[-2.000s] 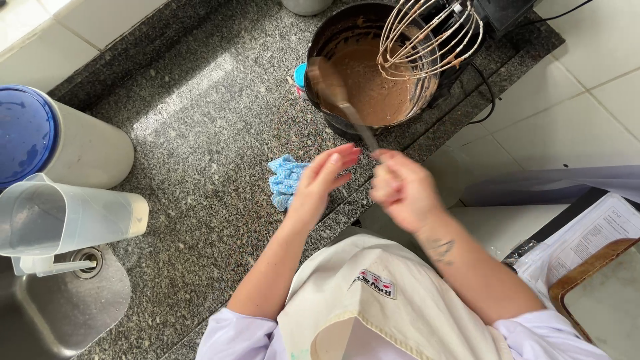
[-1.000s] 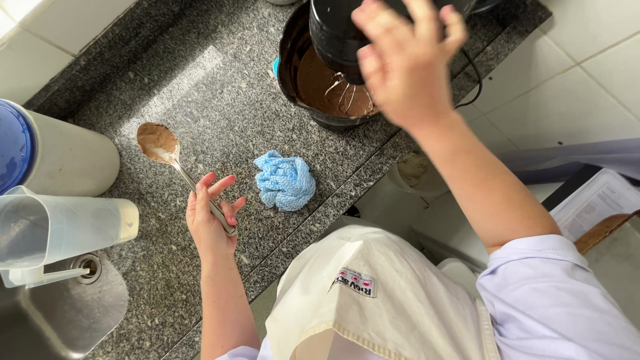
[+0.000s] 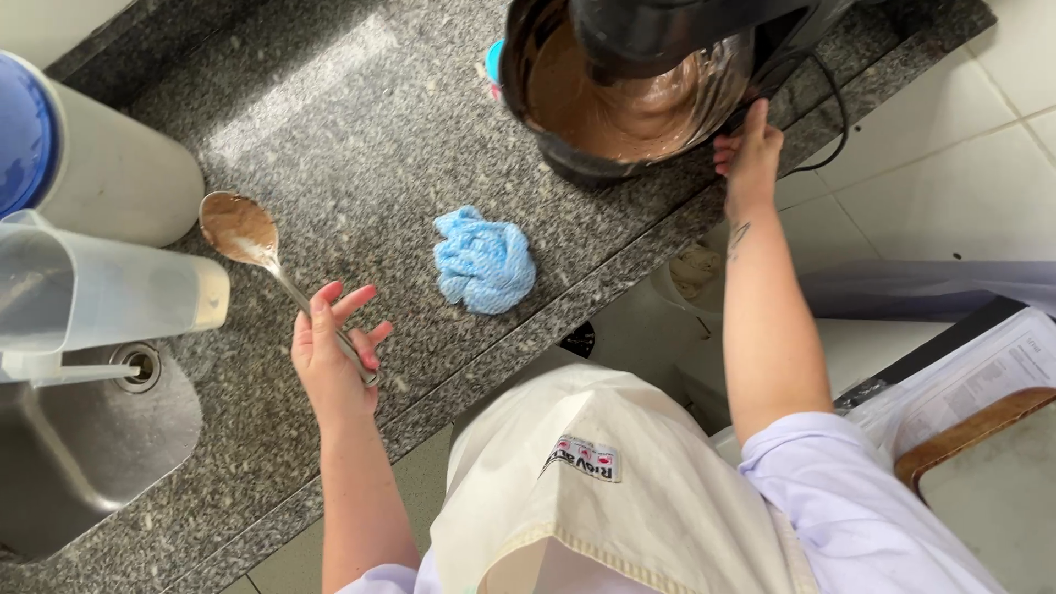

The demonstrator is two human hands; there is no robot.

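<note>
My left hand (image 3: pixel 338 355) grips the handle of a metal spoon (image 3: pixel 239 227) smeared with brown batter, held over the granite counter. At the top, the black head of a stand mixer (image 3: pixel 652 33) is lowered over a dark mixing bowl (image 3: pixel 577 165) of brown batter (image 3: pixel 610 115); its whisk is mostly hidden behind the head. My right hand (image 3: pixel 751 157) is at the mixer's side near the bowl's right rim, one finger extended against the dark base; what it touches there is unclear. A crumpled light blue cloth (image 3: pixel 485 260) lies between my hands.
A white container with a blue lid (image 3: pixel 25 136) and a clear plastic pitcher (image 3: pixel 124 280) stand at the left, by a steel sink (image 3: pixel 91 445). A black cord (image 3: pixel 843 124) loops over the counter's edge (image 3: pixel 577 301). Papers (image 3: pixel 982 371) and a wood-edged board (image 3: pixel 973 433) are at the right.
The spoon has moved from the bowl to the left, now in my left hand. The mixer head, raised with its whisk out, has come down over the bowl. My right hand has left the head.
</note>
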